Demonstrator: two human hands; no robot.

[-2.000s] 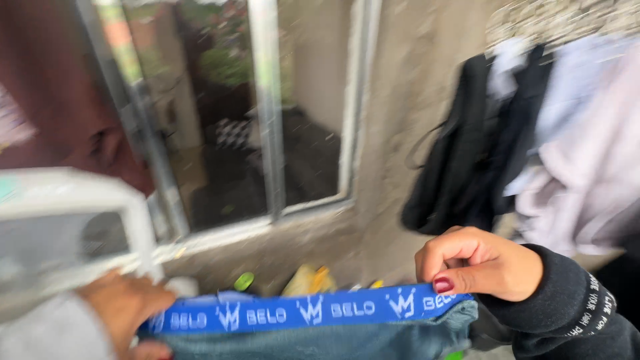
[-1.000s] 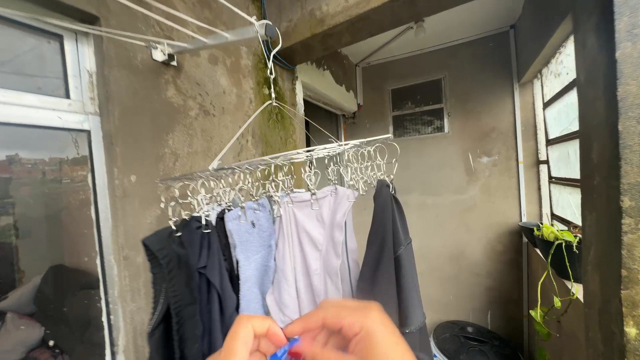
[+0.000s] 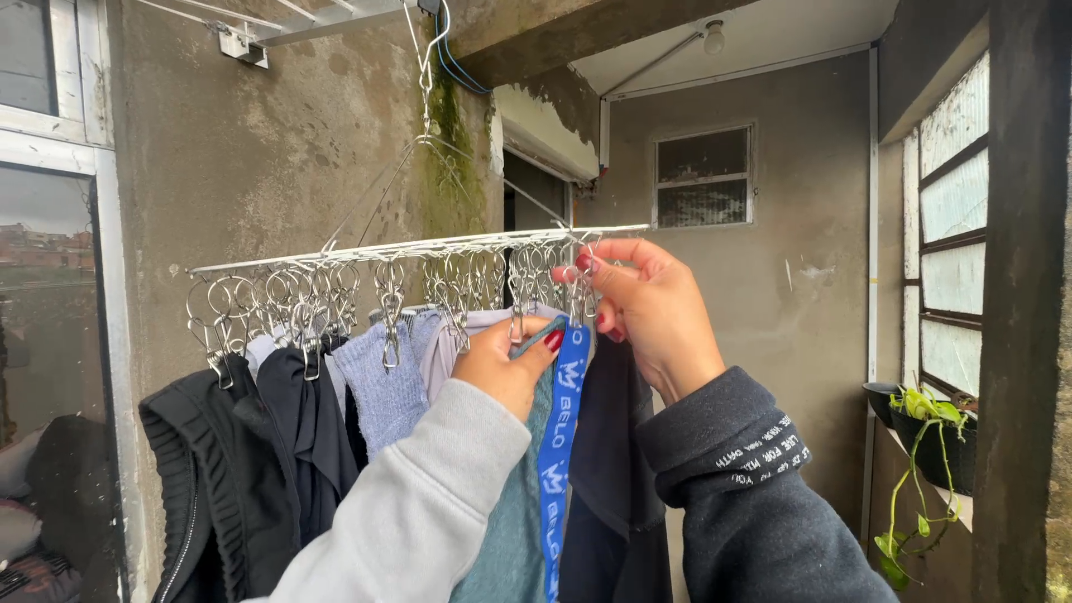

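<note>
A metal hanging dryer (image 3: 435, 248) with many wire clips hangs by a chain. My left hand (image 3: 507, 360) pinches the top of a teal garment (image 3: 507, 519) with a blue lettered waistband (image 3: 563, 435), which hangs down below the fingers. At the dryer's right end my right hand (image 3: 649, 301) has its thumb and forefinger on a metal clip (image 3: 580, 289), just above the waistband. Beside the teal garment hangs a dark garment (image 3: 615, 444); a lilac garment (image 3: 448, 331) is behind my left hand.
To the left a blue-grey knit garment (image 3: 381, 381), dark clothes and black trousers (image 3: 222, 486) hang from clips. A glass window (image 3: 50, 360) is at far left. A potted plant (image 3: 930, 427) stands by the right-hand window (image 3: 955, 251). Drying-rack bars (image 3: 335, 18) are overhead.
Two seconds ago both hands held the blue waistband stretched out. Now the garment hangs from my left hand, and my right hand is up at a clip. The view has turned to the dryer.
</note>
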